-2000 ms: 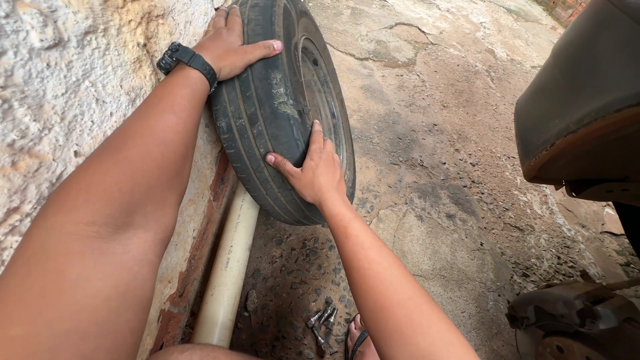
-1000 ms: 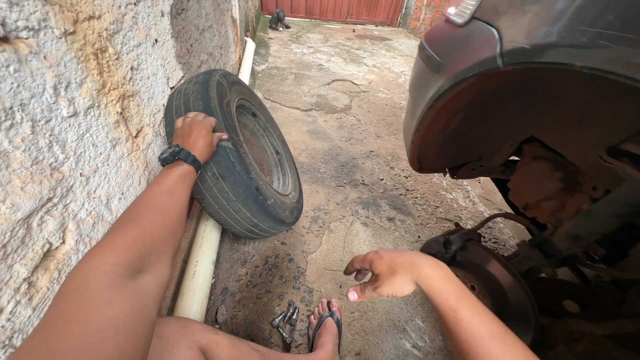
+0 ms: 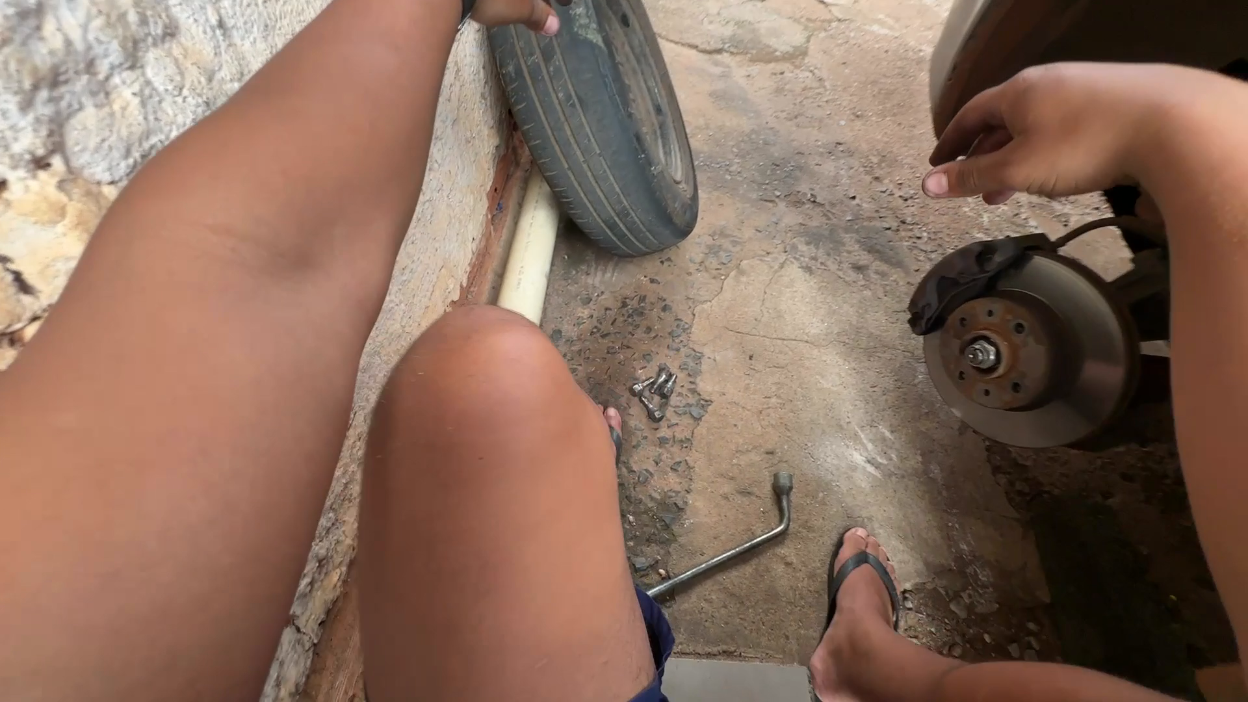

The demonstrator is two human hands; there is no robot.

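A car wheel with a black tire (image 3: 595, 127) leans against the rough wall, its rim facing right. At the top frame edge my left hand (image 3: 517, 12) rests on or beside the upper tire; only part of it shows. My right hand (image 3: 1014, 141) is in the air at the upper right, fingers loosely bent, holding nothing, above the bare brake disc (image 3: 1082, 361). The disc has a rusty hub (image 3: 996, 353) and a dark brake caliper (image 3: 960, 278). Several wheel bolts (image 3: 655, 390) lie in a small heap on the ground. An L-shaped lug wrench (image 3: 736, 551) lies nearer to me, partly hidden by my knee.
A pale plastic pipe (image 3: 529, 249) runs along the foot of the plastered wall (image 3: 429, 195). The car's fender edge (image 3: 951, 58) is at the upper right. My sandalled foot (image 3: 863, 585) stands on the cracked concrete, right of the wrench.
My right hand has come off the tire and moved to the right, toward the car. My left hand stays at the tire. The view has tilted, bringing the wrench and brake disc into sight.
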